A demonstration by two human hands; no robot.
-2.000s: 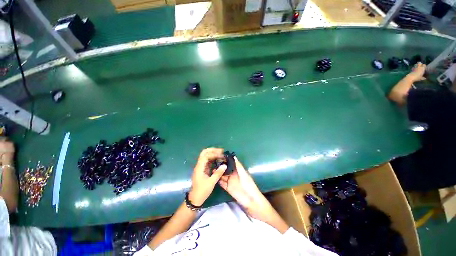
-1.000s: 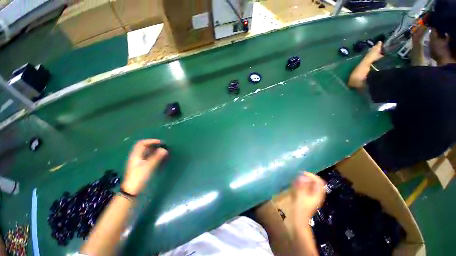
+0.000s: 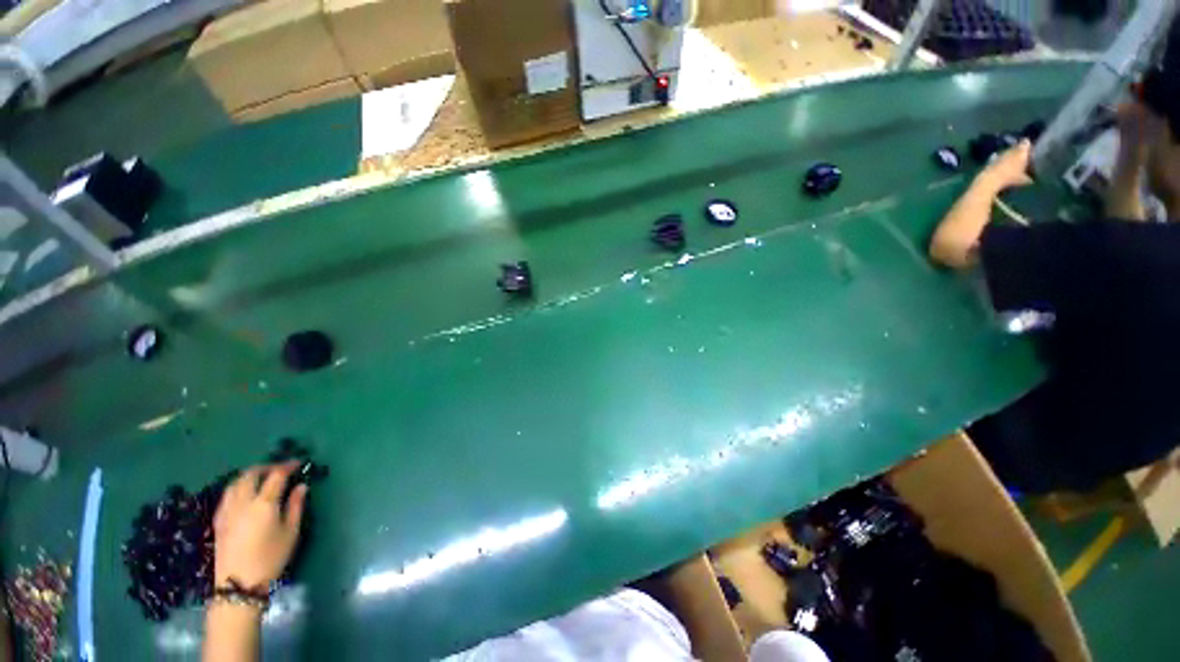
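Note:
My left hand (image 3: 256, 528) lies on the right part of the pile of small black inserts (image 3: 162, 550), fingers spread; whether it pinches an insert cannot be told. My right hand is not visible; only a white sleeve end (image 3: 783, 647) shows at the bottom edge, beside the carton. The open carton (image 3: 1022, 543) holds many black housings (image 3: 906, 582). A black round unit (image 3: 308, 351) sits on the conveyor belt above the pile.
More units stand spaced along the belt, one dark (image 3: 515, 278) and one white-faced (image 3: 722, 211). A person in black (image 3: 1087, 310) sits at the right with an arm over the belt. A pale blue strip (image 3: 89, 563) and small metal parts (image 3: 36, 601) lie far left.
My left hand has let go of the black unit, which now sits on the belt, and has moved to the insert pile. My right hand has dropped out of view near the carton.

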